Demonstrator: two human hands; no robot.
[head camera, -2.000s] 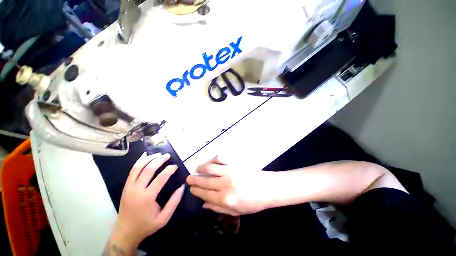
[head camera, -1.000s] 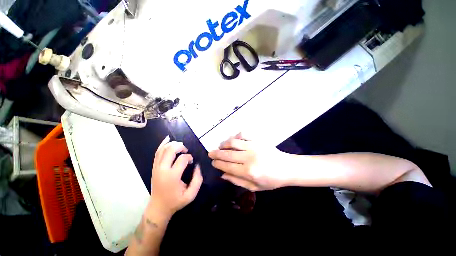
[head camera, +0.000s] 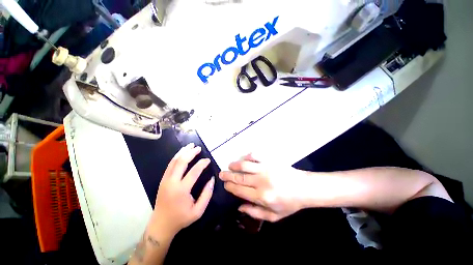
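Note:
A dark fabric panel lies flat on the white table and runs up under the presser foot of the white sewing machine. My left hand rests on the panel with its fingers spread, fingertips just below the lit needle area. My right hand is at the panel's right edge, its fingers bent together against the cloth. Whether its fingers pinch the edge is hard to tell. The panel's lower part merges with dark cloth over my lap.
Black-handled scissors and red-and-dark thread snips lie beside the machine body. A black box is at the table's right end. An orange basket stands left of the table, beside a pale frame. A pale wall is at right.
The camera view has shifted. My left hand has slid up the panel, closer to the needle, since one second ago, and its fingers are straighter. My right hand stays by the panel's right edge.

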